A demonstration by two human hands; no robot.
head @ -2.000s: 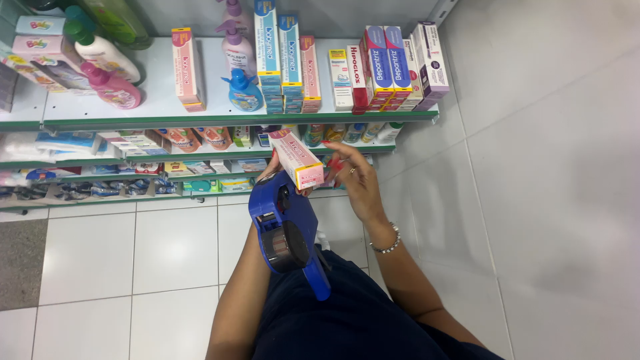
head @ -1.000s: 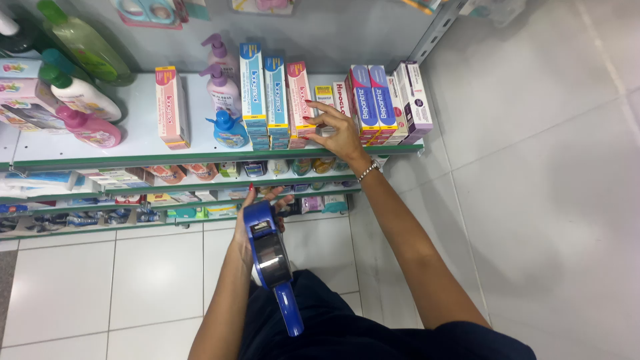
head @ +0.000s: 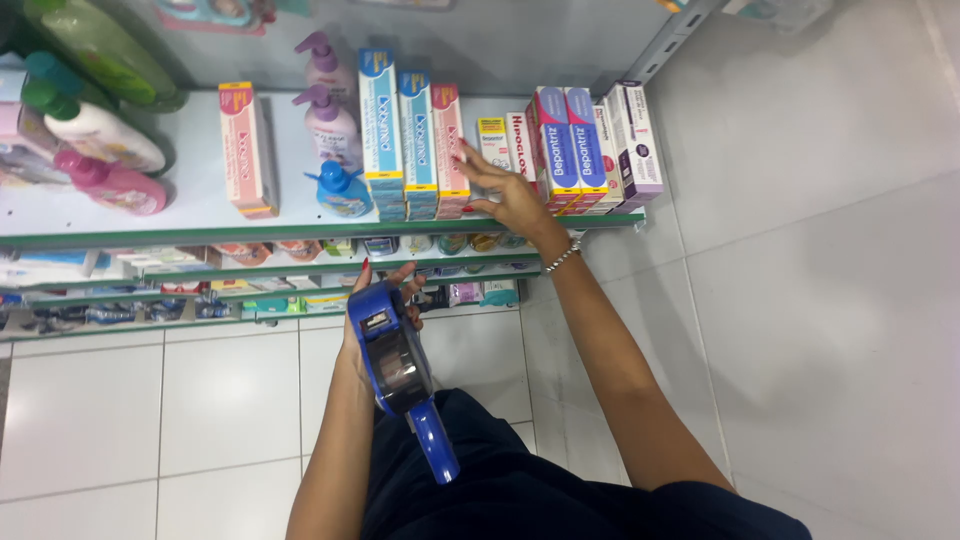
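My left hand [head: 382, 300] is under and around the head of a blue handheld price labeler [head: 397, 367], whose handle points down toward my body. On the top shelf, my right hand [head: 510, 196] has its fingertips at the right side of a pink Babymed carton [head: 451, 146]. That carton stands upright beside blue Babymed cartons [head: 418, 135]. Just beyond my right fingers are a small yellow and white Bepantol box [head: 493, 139] and a Hipoglos box [head: 519, 142]. Another pink carton [head: 244, 150] stands apart, further left.
Purple pump bottles [head: 330, 124], a blue bottle [head: 341, 191] and pink and white bottles [head: 112, 184] stand on the left. Bepantriz boxes [head: 559, 150] and white-purple boxes [head: 636, 146] fill the right end. The green shelf edge [head: 300, 231] runs in front, with stocked lower shelves below.
Two seconds ago a pink carton was held between my hands over the labeler. My right hand has since moved to the pink carton in the shelf row, and my left hand keeps the labeler.
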